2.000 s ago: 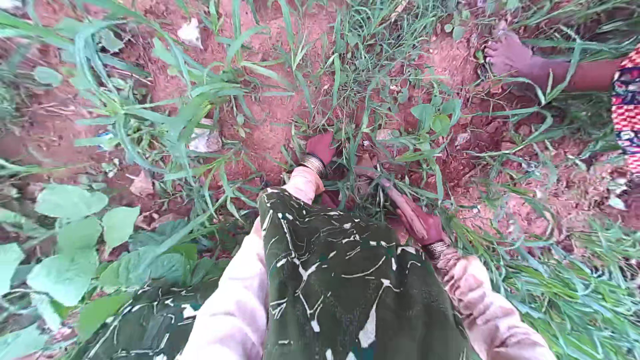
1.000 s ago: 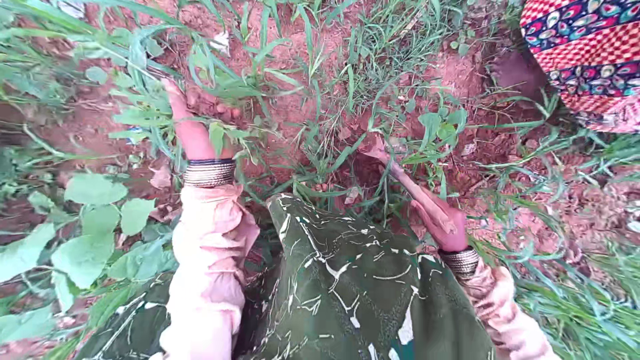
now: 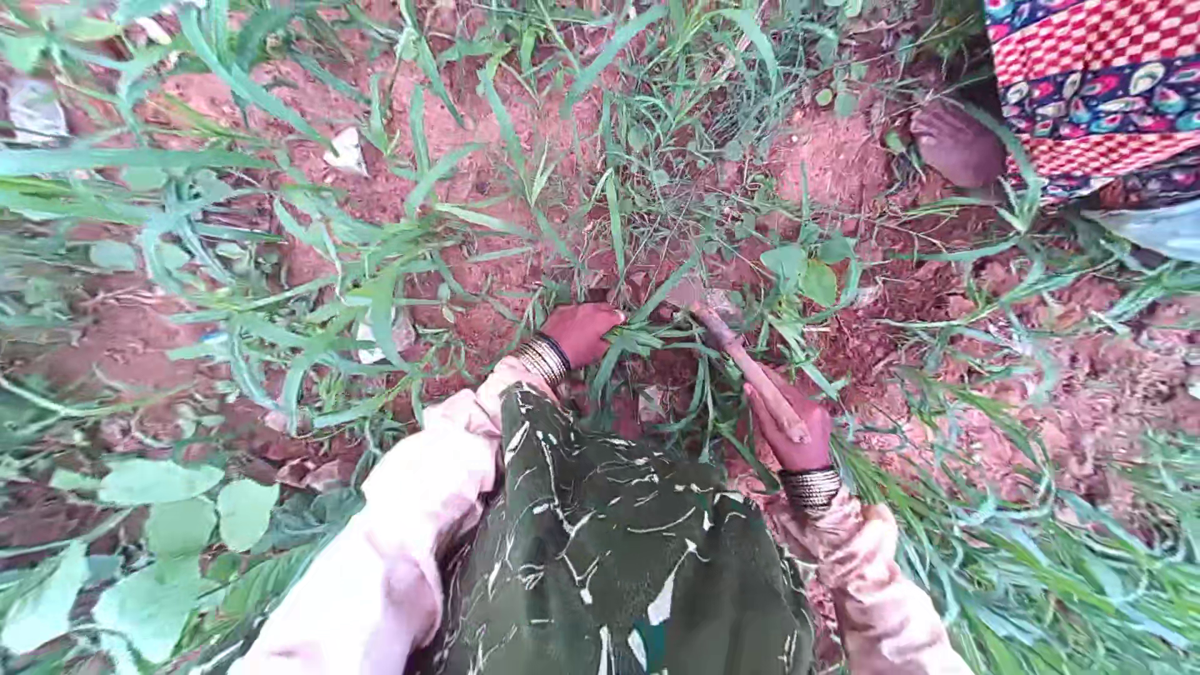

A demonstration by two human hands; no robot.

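Note:
My left hand [image 3: 583, 334], with bangles at the wrist, is closed around green grass blades [image 3: 642, 336] low over the red soil. My right hand [image 3: 795, 433], also with bangles, grips the wooden handle [image 3: 764, 382] of a small hand hoe. The hoe's metal head [image 3: 692, 295] points up and left, at the ground among the weeds, a short way right of my left hand. Its working edge is hard to make out against the soil. Dark green patterned cloth [image 3: 628, 553] covers my lap between both arms.
At the upper right are another person's foot [image 3: 956, 145] and red patterned cloth [image 3: 1097, 84]. Broad-leaved plants [image 3: 178, 525] grow at the lower left. Pale stones [image 3: 347, 153] lie among tall grass, and dense grass [image 3: 1059, 562] fills the lower right.
My left hand has moved from the far left back to the middle, near the hoe, and now holds grass. My right hand still grips the hoe.

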